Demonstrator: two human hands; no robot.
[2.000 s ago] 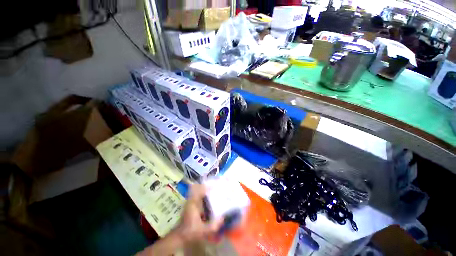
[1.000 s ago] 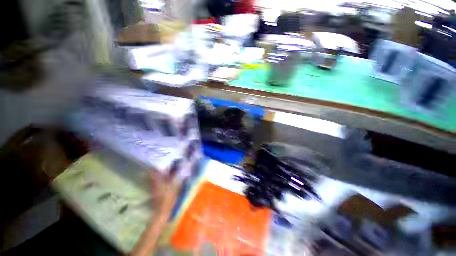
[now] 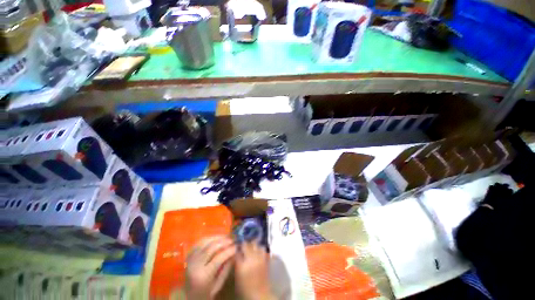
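An open retail box (image 3: 252, 212) stands at centre front, brown inside, its back flap up, with a dark round unit (image 3: 250, 231) showing in it. My left hand (image 3: 211, 265) is at the box's near left side, fingers bent; whether it holds anything cannot be told. My right hand (image 3: 252, 268) grips the box's near edge. Both hands are slightly blurred. A white box face or flap with a printed symbol (image 3: 286, 226) lies right of the open box. The tangled black accessory pile (image 3: 243, 176) lies just behind.
Closed white boxes (image 3: 88, 206) are stacked at left. Orange printed cardboard (image 3: 190, 237) lies beneath the work. Another open box (image 3: 346, 186) and a row of open boxes (image 3: 446, 167) stand right. A person's black-gloved hand (image 3: 495, 196) is at far right. The green shelf (image 3: 258, 61) runs above.
The view has swung right. The box held earlier at the stack is no longer in my hand, and my left hand has come away from the stack. Both hands are now at an open box.
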